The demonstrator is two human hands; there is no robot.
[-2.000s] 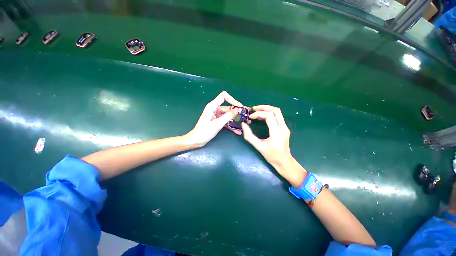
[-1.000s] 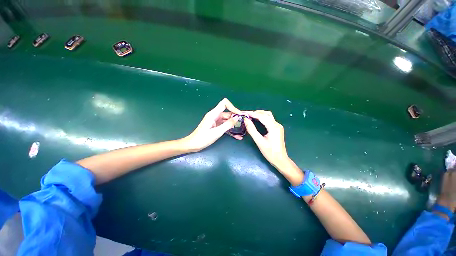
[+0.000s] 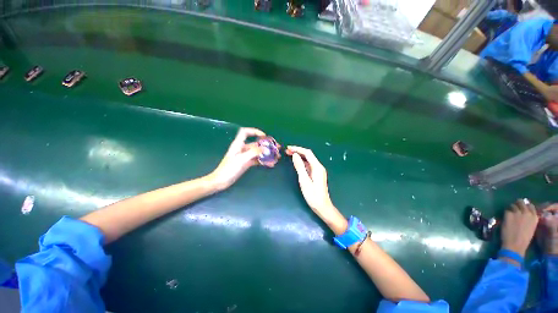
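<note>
My left hand (image 3: 238,158) holds a watch case assembly (image 3: 268,151) by its edge, between thumb and fingers, above the green bench. The case has a copper-pink rim and a dark, shiny purplish inside. My right hand (image 3: 309,174) is just to the right of the case and apart from it. Its thumb and index tips are close together, with a tiny reddish-dark spot at them; whether this is a small part is too small to tell. A blue band is on my right wrist.
Several watch cases lie along the green belt (image 3: 202,85) at upper left, and one (image 3: 461,148) lies at right. Dark parts (image 3: 482,223) lie beside another person's hands (image 3: 520,226). A pale scrap (image 3: 27,205) lies far left. A grey metal post (image 3: 520,162) juts in at right.
My right hand has moved off the case to the right; my left hand keeps holding it. The view has shifted, showing more across the line. The neighbour's hands have come further into view.
</note>
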